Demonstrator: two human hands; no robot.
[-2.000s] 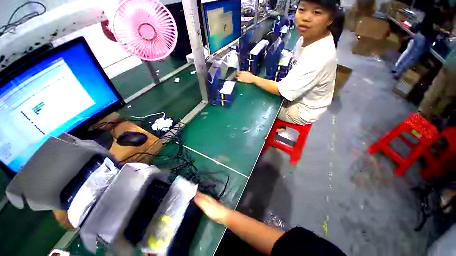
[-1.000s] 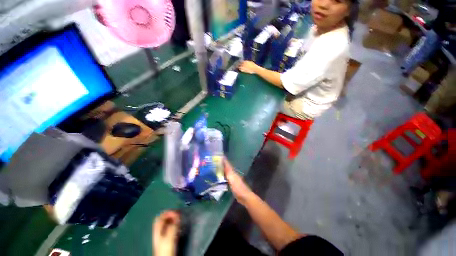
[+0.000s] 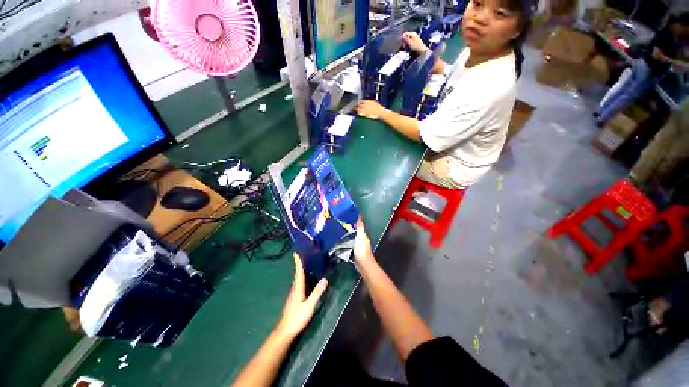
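A dark blue retail phone box (image 3: 321, 200) with a phone picture and pink and orange print stands tilted over the green bench. Its blue flaps are up, and a pale flap or sheet shows at its left edge. My right hand (image 3: 363, 246) is on the box's right side. My left hand (image 3: 301, 302) is at its near lower end, thumb and fingers apart, touching or very near it. A small white and silver piece lies by my right fingertips. What is inside the box is hidden.
An open inner carton (image 3: 143, 283) with grey flaps stands at left below the monitor (image 3: 64, 143). Black cables (image 3: 264, 230) lie behind the box. A mouse (image 3: 184, 198) is on brown board. A seated person (image 3: 472, 113) works beyond, among blue boxes. Red stools (image 3: 429, 208) stand on the floor.
The grey-flapped carton that was by my right hand is gone from there; the blue retail box stands there instead. My left hand has come in and moved up to the box.
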